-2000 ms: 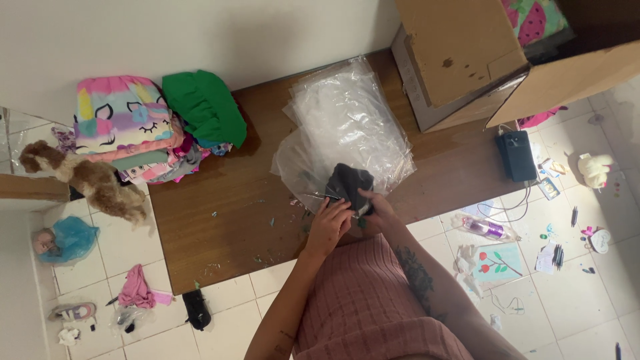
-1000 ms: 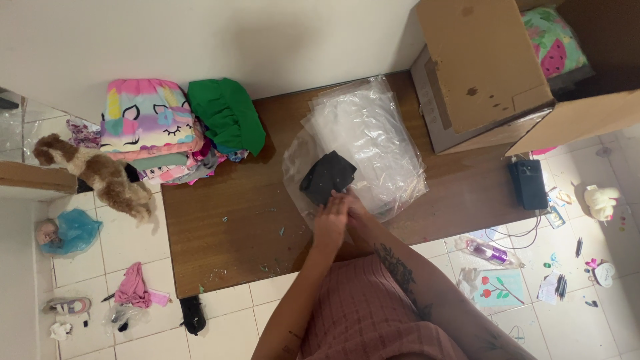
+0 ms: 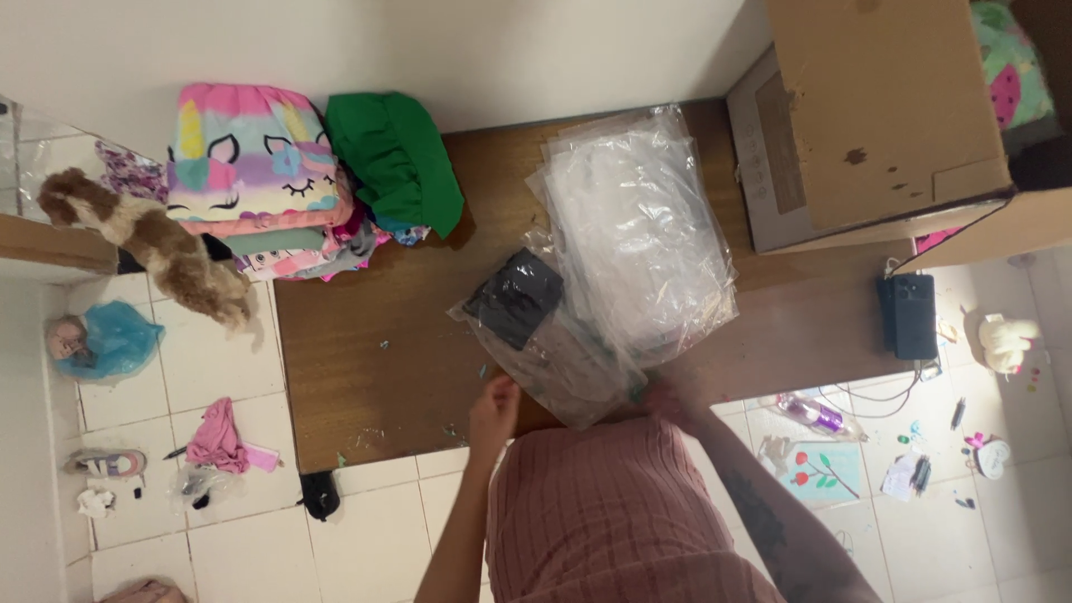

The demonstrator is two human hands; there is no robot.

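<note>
A folded black cloth item (image 3: 517, 293) lies in the far left part of a clear plastic bag (image 3: 578, 368), flat on the brown wooden table (image 3: 385, 368). The bag's right side meets a stack of clear plastic bags (image 3: 641, 234). My left hand (image 3: 496, 410) is at the table's near edge, left of the bag, with fingers curled and nothing seen in it. My right hand (image 3: 670, 404), blurred, is by the bag's near right corner. Whether it touches the plastic does not show clearly.
A pile of folded clothes with a unicorn-print item (image 3: 255, 159) and green cloth (image 3: 394, 159) sits at the back left. A cardboard box (image 3: 888, 126) stands at right, a phone (image 3: 913, 314) near it. A brown and white dog (image 3: 151, 243) is at left; a purple-labelled bottle (image 3: 816, 414) lies on the tiles.
My hands held the folded black item before; now it lies inside the clear bag, and my hands have moved apart, nearer to my body.
</note>
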